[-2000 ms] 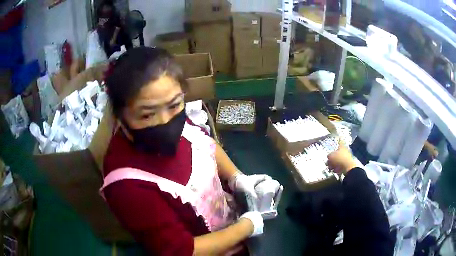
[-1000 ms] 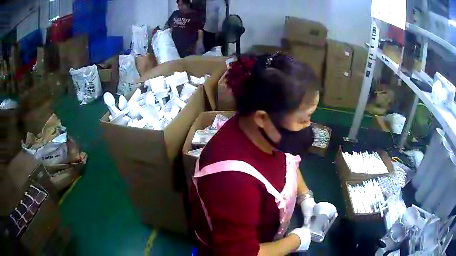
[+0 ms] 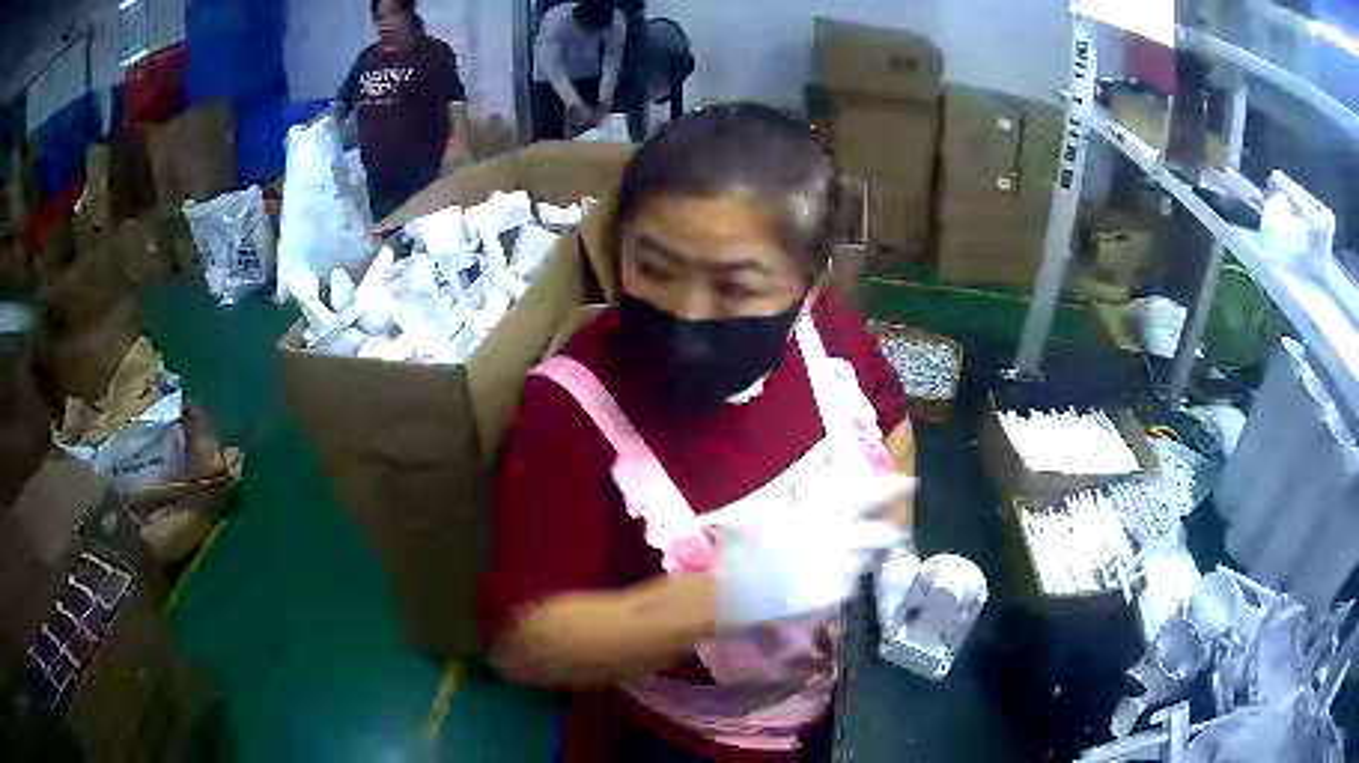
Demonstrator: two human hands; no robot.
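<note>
Neither of my hands shows in the head view now. A white plastic housing (image 3: 935, 614) is held at the bench by a neighbouring worker's gloved hand. Nearest me at the lower right is a heap of white plastic housings (image 3: 1245, 663). Shallow cartons of narrow white plastic parts (image 3: 1076, 543) stand on the dark bench, with a second such carton's parts (image 3: 1067, 443) behind. Stacked white plastic cups (image 3: 1288, 447) stand at the right.
A neighbouring worker (image 3: 701, 492) in a pink apron stands close in the middle. A large carton (image 3: 403, 477) of white parts is behind. A white shelf post (image 3: 1055, 224) rises at the right. Two people are at the back.
My view has swung left since the first frame, and my right arm has left it. The neighbouring worker has turned to face me and raised one gloved hand. A person at the back stands upright.
</note>
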